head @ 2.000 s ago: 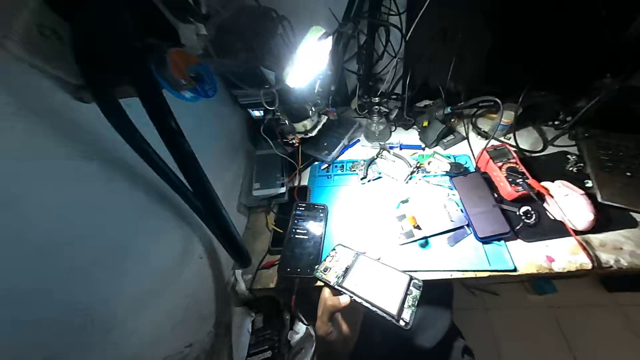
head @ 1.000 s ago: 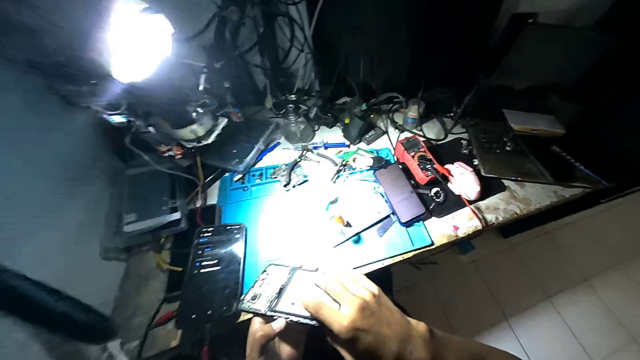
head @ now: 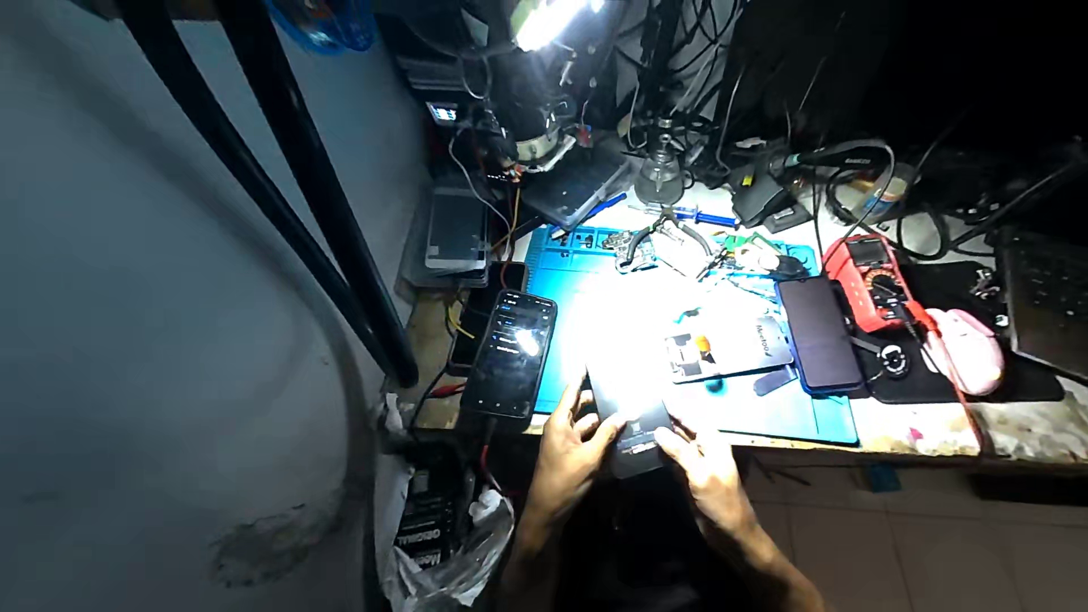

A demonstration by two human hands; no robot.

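Both hands hold a dark, flat phone part (head: 637,438) at the front edge of the blue repair mat (head: 765,421); glare washes out its upper part, so I cannot tell which part it is. My left hand (head: 569,450) grips its left side, and my right hand (head: 701,467) its lower right side. Left of the hands lies a phone with a lit dark screen (head: 510,357). To the right on the mat are an opened phone part bearing writing (head: 756,342) and a small dark strip (head: 773,381). A phone in a blue case (head: 818,336) lies beyond them.
Pliers (head: 667,234), a blue syringe (head: 705,218) and a glass bottle (head: 660,177) are at the back. A red multimeter (head: 869,285) and a pink mouse (head: 969,350) lie right, near a laptop (head: 1050,297). Black poles (head: 297,170) stand left; a plastic bag (head: 459,561) sits below the bench.
The hands now hold a dark, flat part with its dark face showing; earlier they held an opened phone frame with its inside showing. The right hand has moved from over the part to its right side.
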